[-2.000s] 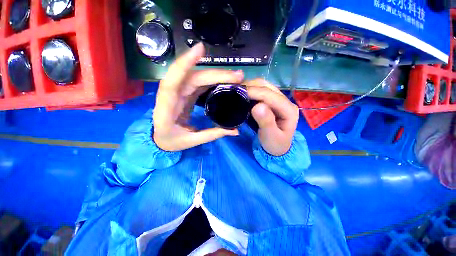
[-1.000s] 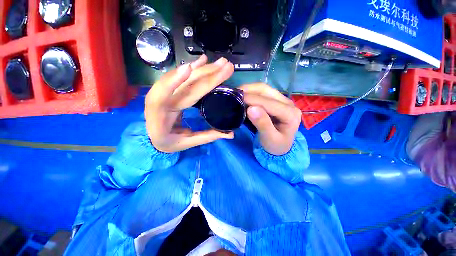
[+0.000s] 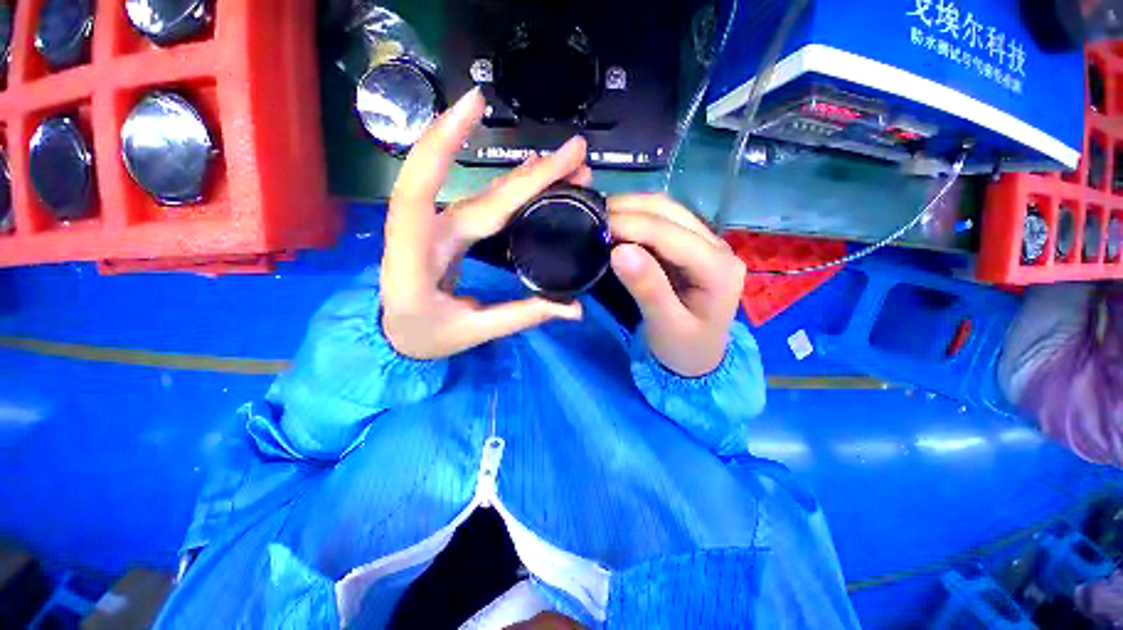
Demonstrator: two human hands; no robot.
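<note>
A round black watch case (image 3: 559, 243) with a shiny rim is held up in front of my chest, its dark face toward me. My right hand (image 3: 676, 273) grips its right side between thumb and fingers. My left hand (image 3: 443, 252) is around its left side, index finger raised, other fingertips near the top edge and thumb near the bottom; whether it bears on the case is hard to tell. The black test fixture (image 3: 567, 142) with white lettering lies beyond the hands on the green bench.
A silvery disc (image 3: 398, 107) with clear film lies left of the fixture. A red parts tray (image 3: 271, 160) with discs is at left, another (image 3: 1006, 228) at right. The blue tester (image 3: 911, 74) stands upper right with a clear tube. A person's sleeve (image 3: 1071, 369) is at far right.
The case has tilted slightly between my hands and moved a little up. My left hand's fingers have spread, the index finger rising toward the fixture. My right hand keeps its grip.
</note>
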